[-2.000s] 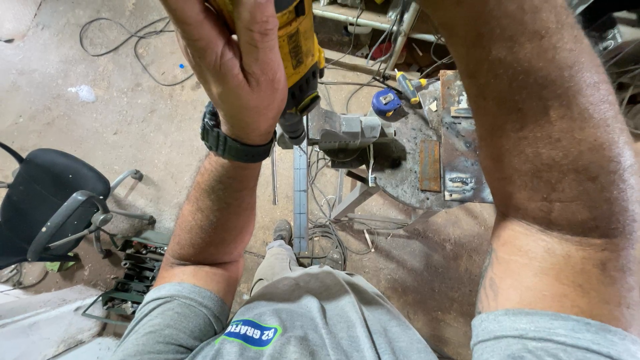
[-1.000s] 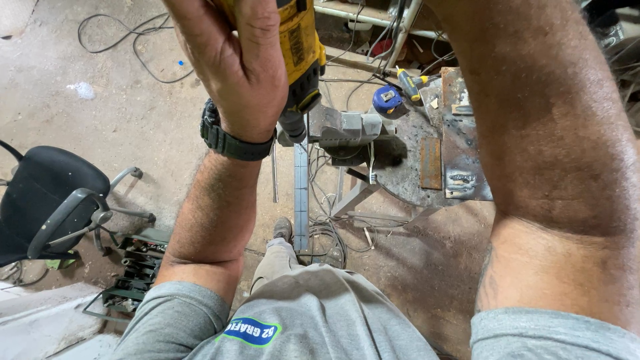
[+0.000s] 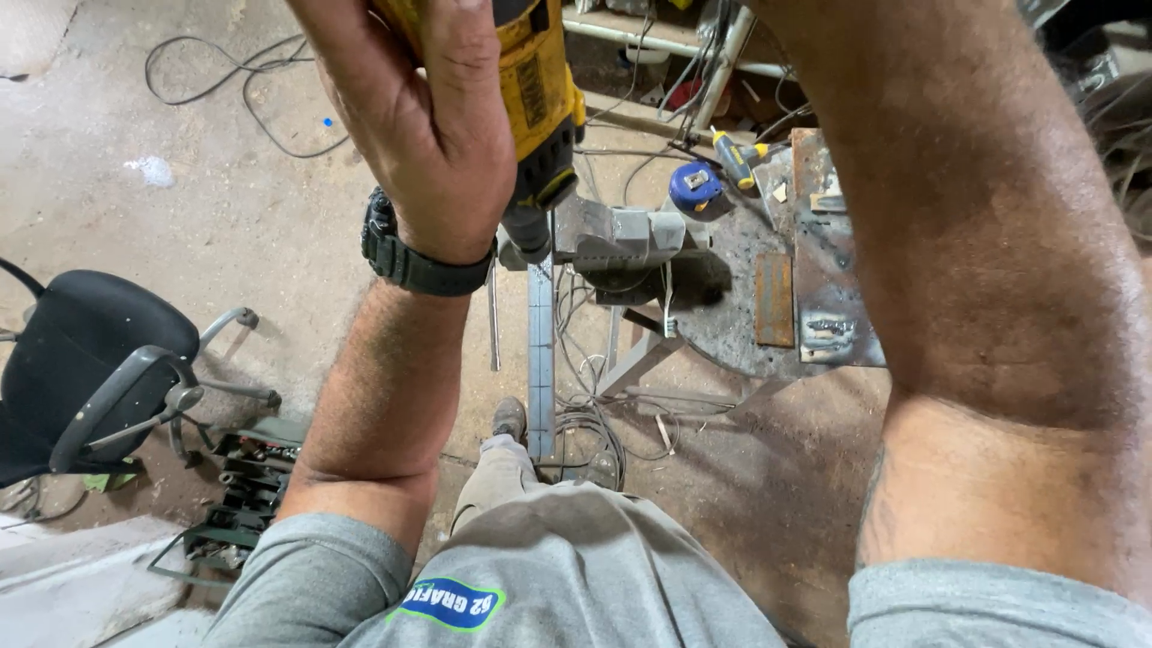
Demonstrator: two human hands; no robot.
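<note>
My left hand [image 3: 423, 117] is pressed against the side of a yellow DeWalt power drill [image 3: 531, 90] at the top of the view; part of its fingers is cut off by the frame. The drill's chuck [image 3: 529, 232] points down over a metal bar [image 3: 540, 360] marked with cross lines. Beside the chuck, a bench vise [image 3: 621, 232] sits at the edge of a round metal table [image 3: 738, 315], and the bar runs out from it toward my feet. My right forearm reaches up past the top edge, so the right hand is out of the picture.
On the table lie a blue tape measure [image 3: 694, 186], a yellow-and-grey T-handle tool [image 3: 734, 160], a rusty flat plate [image 3: 774, 299] and a toothbrush [image 3: 669, 306]. A black office chair [image 3: 108, 351] and an open toolbox [image 3: 243, 504] stand at left. Cables [image 3: 589, 432] lie near my feet.
</note>
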